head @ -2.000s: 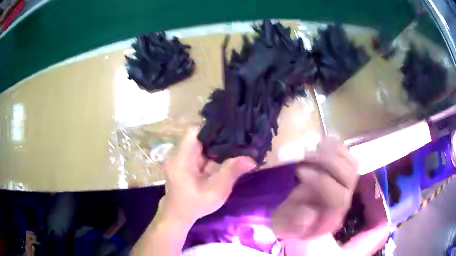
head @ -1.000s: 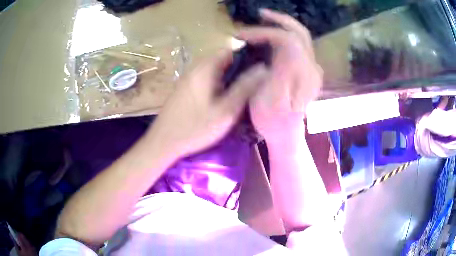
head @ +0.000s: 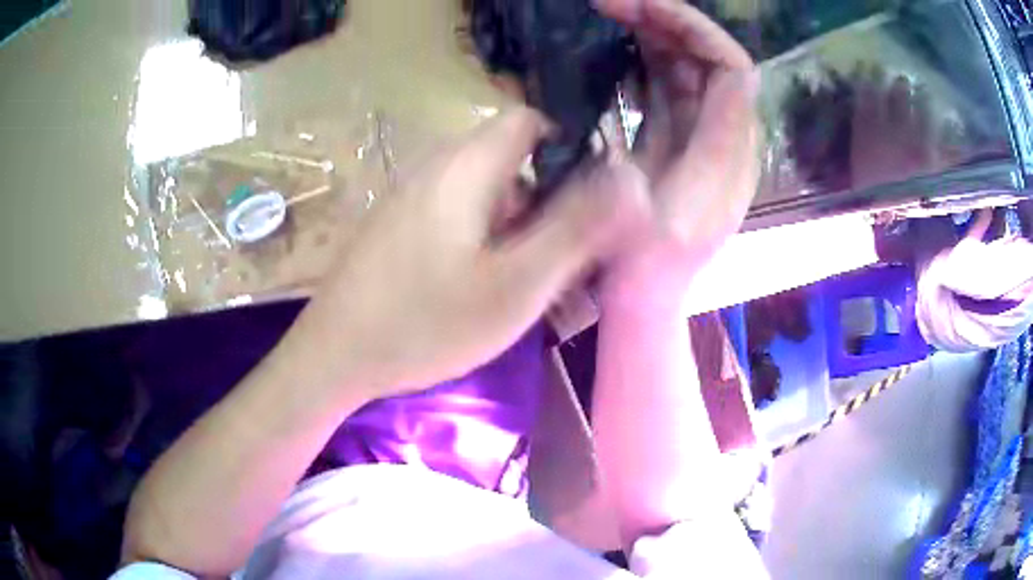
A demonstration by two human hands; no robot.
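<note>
A black ruffled fabric flower (head: 566, 68) is at the top middle, at the table's front edge. My left hand (head: 464, 249) holds its lower part, the fingers curled around black fabric. My right hand (head: 691, 147) is against its right side, fingers bent and blurred; the fingertips of both hands come close together. What the right fingers grip is hidden or blurred. A small white oval glue dish (head: 255, 215) lies on the table at the left, with a green piece (head: 237, 195) beside it and thin pale sticks (head: 292, 159) around it.
Another black flower (head: 263, 25) is at the top left, a further dark one (head: 850, 113) at the right. Below the table edge are an open cardboard box (head: 566, 436) and a blue crate (head: 867, 323). A bundle of whitish material (head: 976, 297) is at far right.
Since two seconds ago my right hand has risen to the flower and my left hand has closed on it. The view has tilted down. In the last second the hands moved only slightly.
</note>
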